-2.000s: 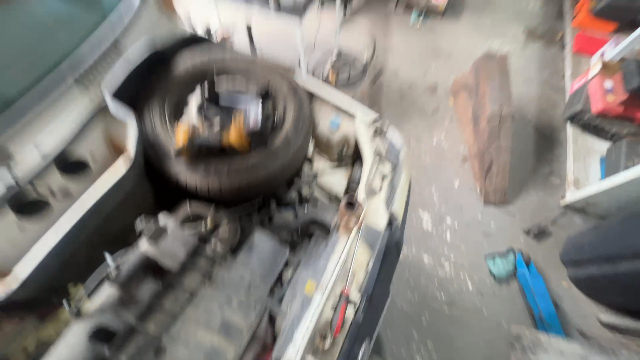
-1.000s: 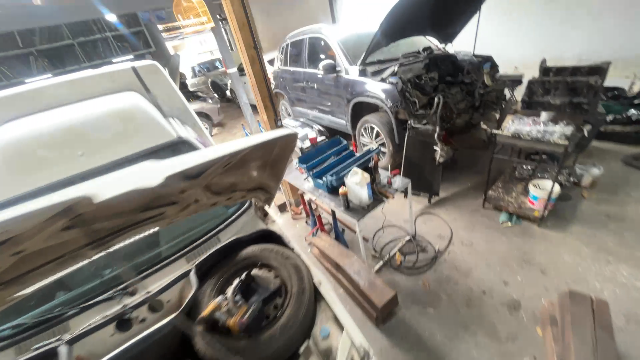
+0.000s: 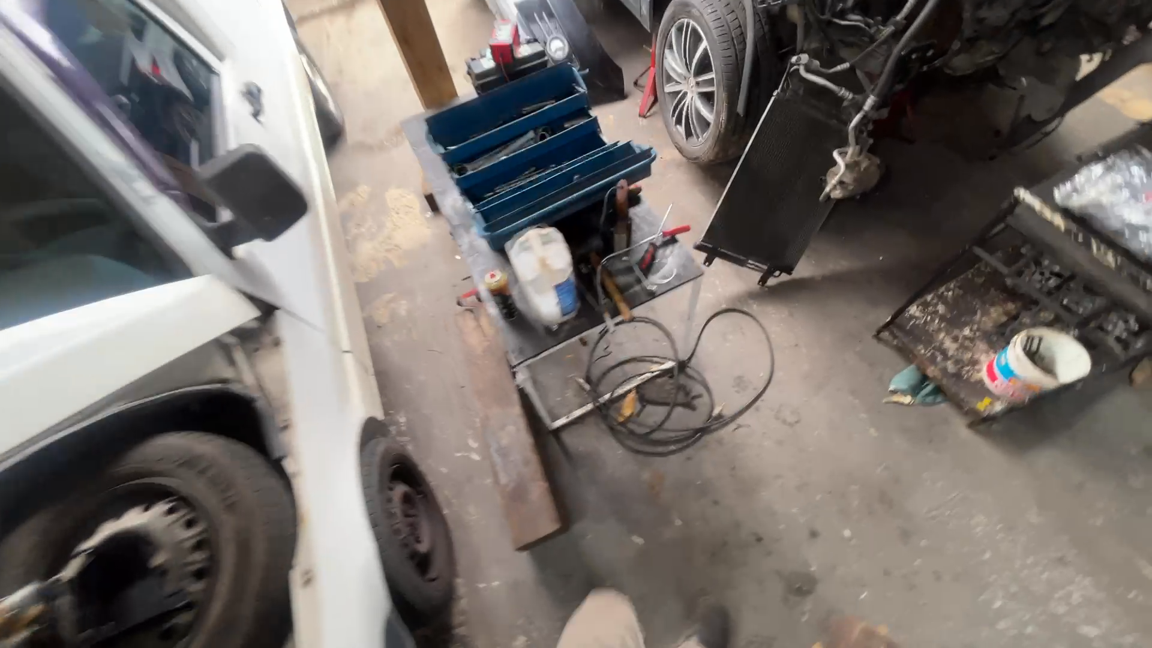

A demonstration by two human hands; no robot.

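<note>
Neither my left hand nor my right hand shows in the head view. A blue metal cantilever toolbox (image 3: 540,148) stands unfolded on a small metal table (image 3: 531,346), with wrenches and other tools in its trays. Beside it on the table are a white plastic jug (image 3: 542,274), a small dark bottle (image 3: 498,292) with a pale cap, and loose tools, some with red handles. At the left, a spare wheel (image 3: 243,531) lies in the white vehicle's front bay, partly cut off by the frame. My legs show at the bottom edge.
A wooden beam (image 3: 513,441) lies left of the table. Coiled black cable or hose (image 3: 670,445) rests around the table's foot. A radiator (image 3: 774,180) leans by the dark car's wheel (image 3: 691,76). At right, a low metal cart (image 3: 954,333) carries a white bucket (image 3: 1035,360).
The view has swung from the white vehicle's engine bay to the table with the blue toolbox, now closer. No hand appears in any of these frames.
</note>
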